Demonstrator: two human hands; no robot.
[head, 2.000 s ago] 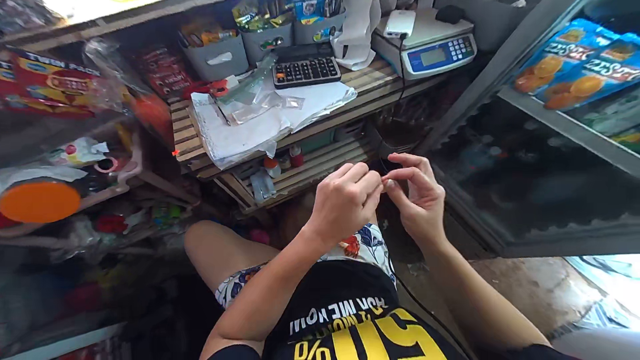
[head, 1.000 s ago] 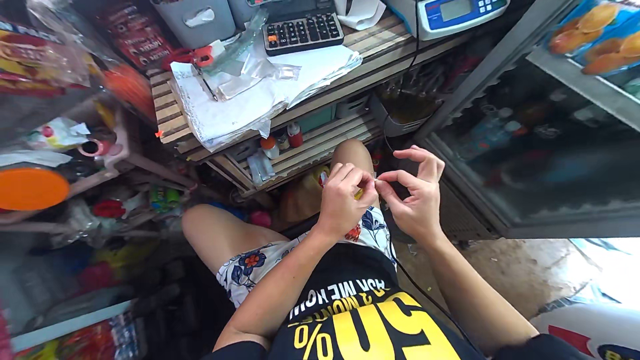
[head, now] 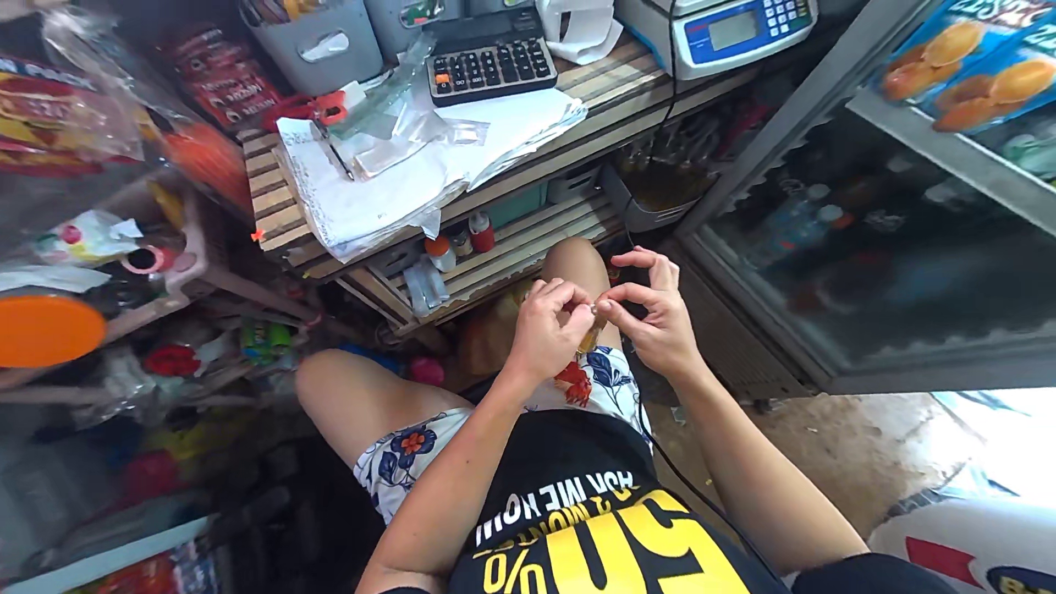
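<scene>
Above my lap, my left hand (head: 554, 328) and my right hand (head: 652, 318) meet at their fingertips. A small plastic bag with yellowish contents (head: 589, 338) hangs just under my left fingers, pinched at its top. The thumb and index finger of my right hand touch the same top edge, while its other fingers are raised. Whether a tie or a knot is between the fingertips is too small to tell.
A slatted wooden table (head: 276, 198) ahead bears papers (head: 371, 202), a pen, red-handled scissors (head: 330, 107), a calculator (head: 492, 66) and a digital scale (head: 726, 37). A glass-doored cabinet (head: 874, 214) stands at the right. Cluttered shelves are at the left. A dark cable runs down beside my right arm.
The view has tilted down and closer to the table. Both hands stay together at the fingertips; the small bag below my left fingers shows more plainly now than two seconds ago.
</scene>
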